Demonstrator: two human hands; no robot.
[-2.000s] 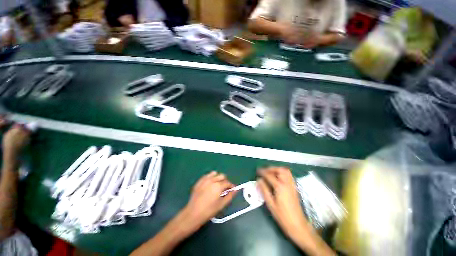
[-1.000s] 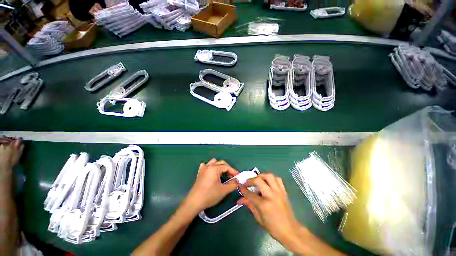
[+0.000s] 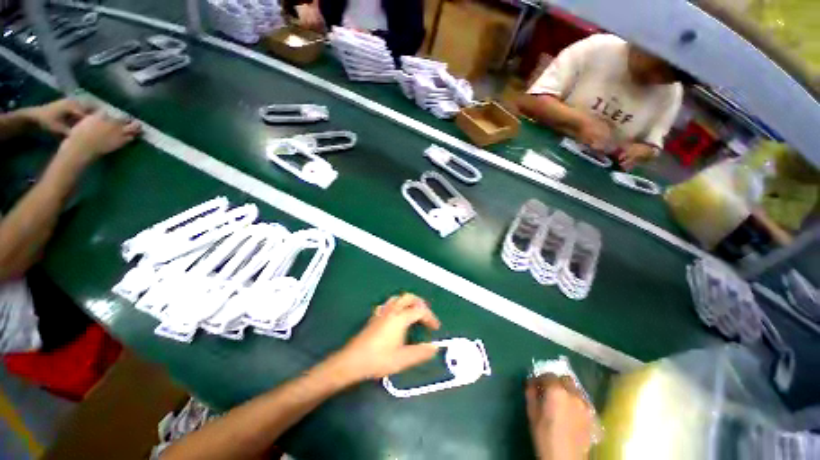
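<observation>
A white loop-shaped frame (image 3: 466, 361) lies on the green bench, its round disc end to the right. My left hand (image 3: 393, 340) is over its far left side, thumb on or just above the loop, fingers apart from the thumb. I cannot tell whether it grips the frame. My right hand (image 3: 559, 415) is on the bundle of thin white strips (image 3: 550, 367) at the right and covers most of it. Its fingertips are hidden and blurred, so a grip cannot be told.
A pile of white frames (image 3: 225, 278) lies left of my hands. A clear bag with yellow contents (image 3: 665, 404) stands at the right. Beyond the white edge strip (image 3: 432, 274), the belt carries frames (image 3: 550, 247). A person (image 3: 611, 94) works opposite; another person's hands (image 3: 90, 126) are at left.
My right hand has left the frame and moved right onto the strips. My left hand has opened somewhat at the frame, whose disc end now shows uncovered. The view has tilted.
</observation>
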